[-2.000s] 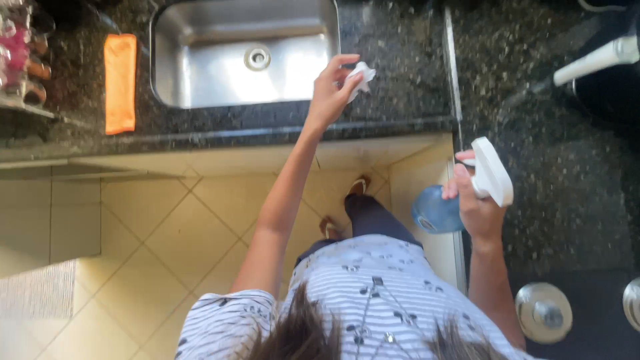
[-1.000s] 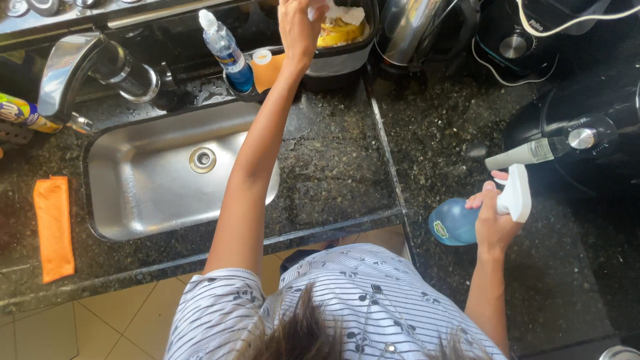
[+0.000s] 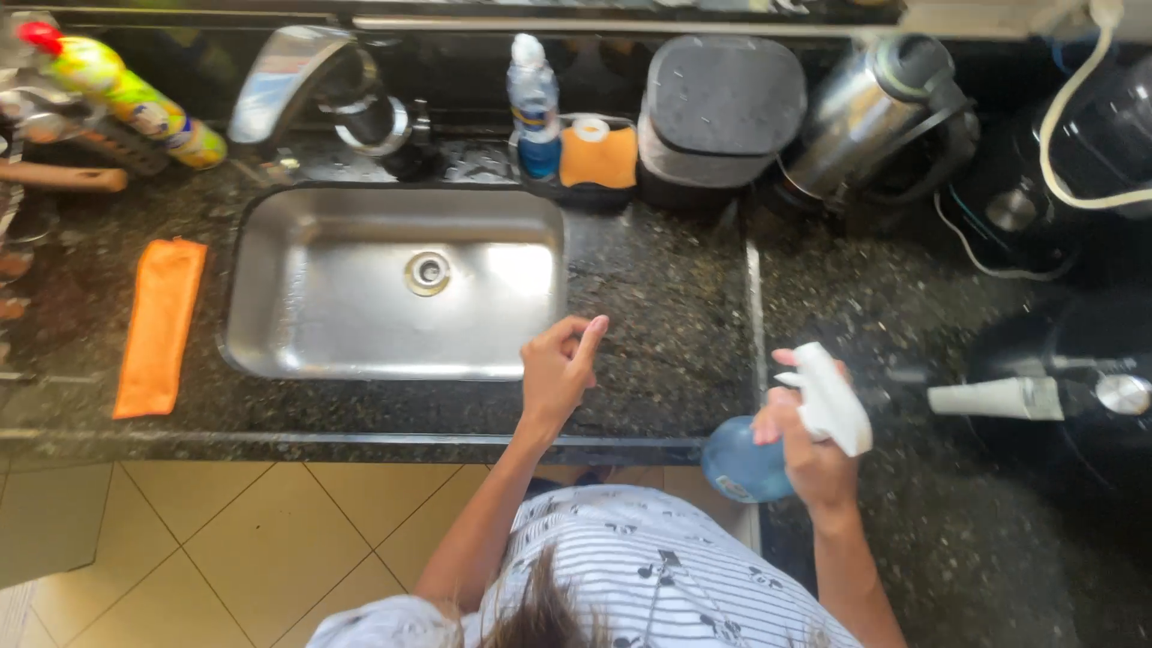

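My right hand (image 3: 814, 441) grips a blue spray bottle (image 3: 745, 461) by its white trigger head (image 3: 830, 400), over the counter edge at the right. My left hand (image 3: 560, 364) hovers by the front right corner of the stainless steel sink (image 3: 387, 351), fingers curled and thumb raised, with nothing seen in it. An orange folded cloth (image 3: 160, 328) lies left of the sink. Behind the sink's right end, a dish soap bottle (image 3: 535, 112) and an orange sponge (image 3: 598, 157) sit in a dark holder. Beside them is a countertop bin (image 3: 727, 99) with its dark lid down.
A chrome faucet (image 3: 288, 81) rises behind the sink, with a yellow-green bottle (image 3: 135, 99) leaning to its left. At the back right are a steel thermal jug (image 3: 864, 117) and a black appliance with a white cord (image 3: 1053, 153). A black air fryer's handle (image 3: 999, 398) juts out at the right.
My left hand has come back from the bin toward the sink's front corner. The bin, open with peels showing a second ago, is now covered. The white scrap seen earlier in my left hand is gone.
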